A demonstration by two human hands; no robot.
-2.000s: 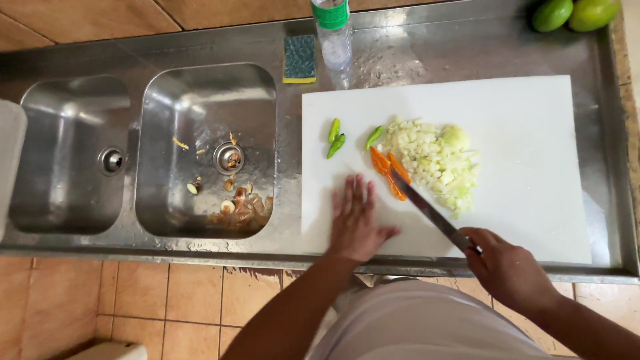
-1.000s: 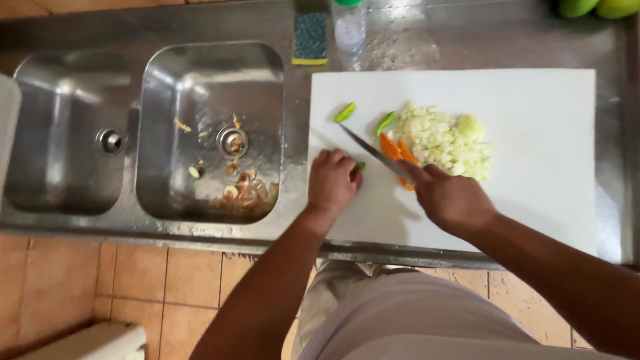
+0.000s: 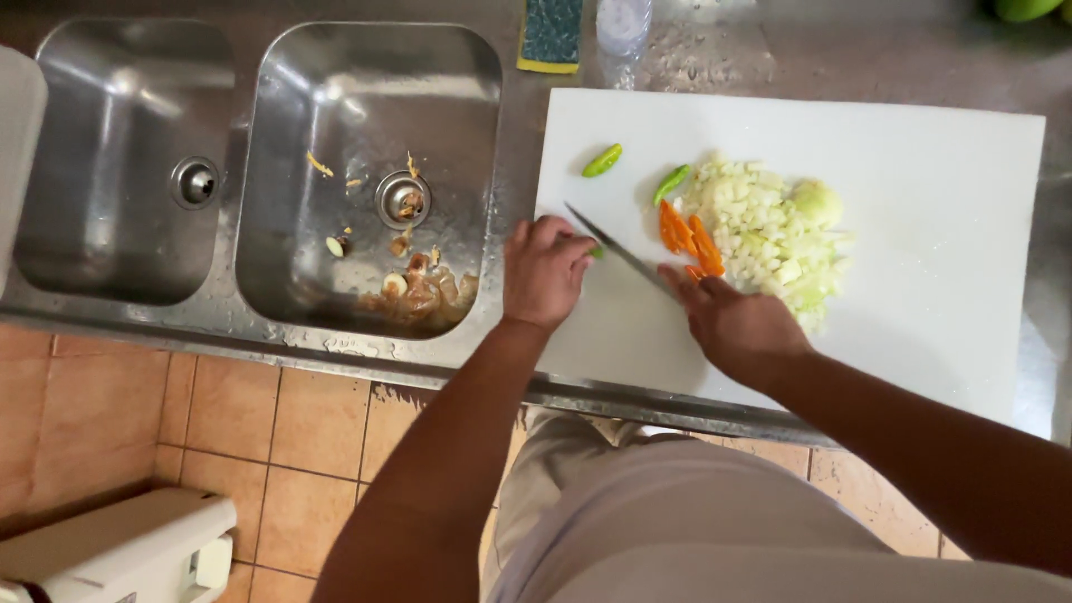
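Note:
My left hand (image 3: 546, 272) pinches a small green chili pepper (image 3: 596, 251) near the left edge of the white cutting board (image 3: 930, 276); most of the pepper is hidden by the fingers. A kitchen knife (image 3: 624, 251) is in my right hand (image 3: 745, 331), its blade angled up and left, the tip just right of my left fingers. Two more green chilies, one alone (image 3: 602, 160) and one (image 3: 671, 184) by the onion, lie farther back. Orange pepper pieces (image 3: 706, 247) rest beside a heap of chopped onion (image 3: 775, 230), with a larger onion piece (image 3: 816, 203) at its back right.
Left of the board are two steel sink basins; the nearer one (image 3: 368, 109) holds peelings around its drain. A sponge (image 3: 550, 38) and a clear plastic bottle (image 3: 623, 29) stand behind the board. Green fruit (image 3: 1026, 8) sits at the back right. Below is a tiled floor (image 3: 322, 427).
My left hand, earlier spread flat on the board, has closed on one of the green chilies from the left side. My right hand has brought the knife leftward from the orange pieces.

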